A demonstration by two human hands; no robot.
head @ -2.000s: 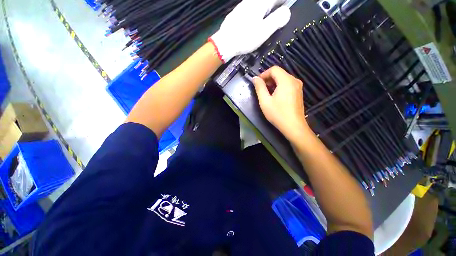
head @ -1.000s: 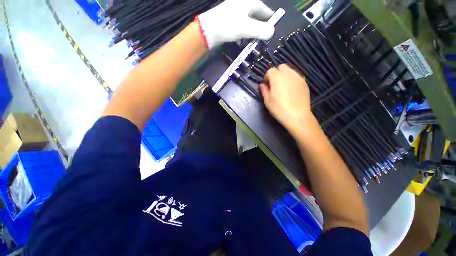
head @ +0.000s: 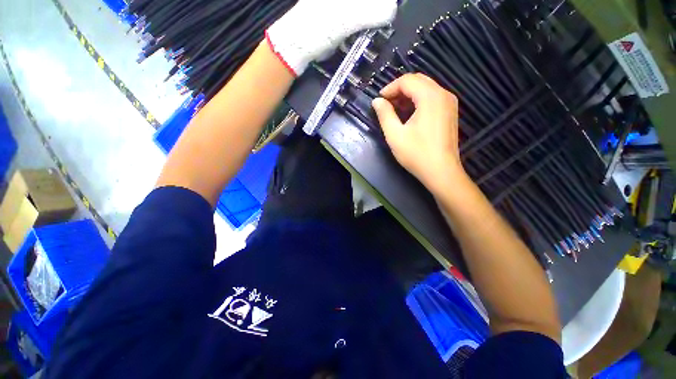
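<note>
My left hand (head: 333,29), in a white knitted glove with a red cuff, is at the top and holds the upper end of a silver loading bar (head: 337,83). The bar lies slanted over the left edge of the dark table plate, with small blocks along its right side. My right hand (head: 421,122) is bare, just right of the bar, thumb and forefinger together at a black cable (head: 359,111) whose end is at the bar. The fingertips partly hide it. Many black cables (head: 511,141) lie in a row to the right, with red, blue and white wire tips at their lower ends.
A thick black cable heap (head: 200,37) lies at the upper left. The green press beam with a warning label (head: 637,65) is at the upper right. A white bucket (head: 597,318) stands lower right. Blue crates (head: 445,307) are below the table edge and at the left.
The silver bar now shows fully and lies further left than a second ago. My left hand has moved left and down with it. My right hand has turned, its thumb and forefinger now forming a loop.
</note>
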